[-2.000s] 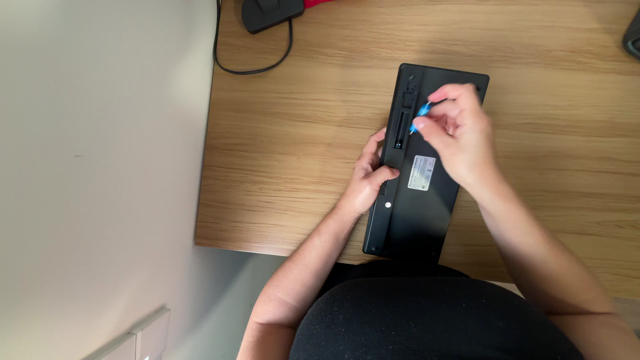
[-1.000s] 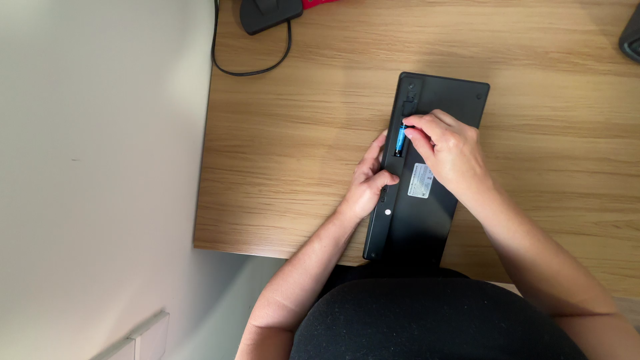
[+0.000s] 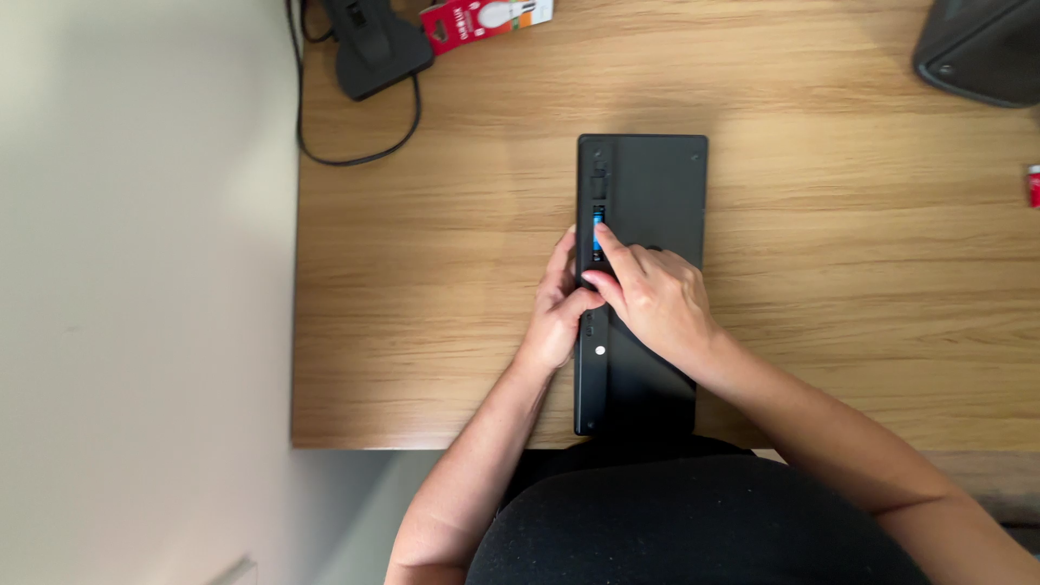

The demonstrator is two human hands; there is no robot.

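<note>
A black keyboard [image 3: 654,187] lies with its underside up on the wooden desk, one short end at the desk's near edge. In its narrow battery slot sits a blue battery [image 3: 597,236]. The index fingertip of my right hand [image 3: 662,305] rests on that battery, and the rest of the hand covers the middle of the underside. My left hand [image 3: 559,313] grips the keyboard's left long edge, thumb on top and fingers along the side.
A black stand or base [image 3: 378,53] with a cable [image 3: 357,162] is at the desk's far left, beside a red light-bulb package [image 3: 487,23]. A dark rounded device [image 3: 983,53] stands far right, above a small red object [image 3: 1033,187]. A pale wall [image 3: 146,244] borders the desk's left side.
The battery, held in my right fingers above the slot two seconds ago, now lies in it. My right fingers have let go of it, with the index finger on top. The keyboard has turned straighter.
</note>
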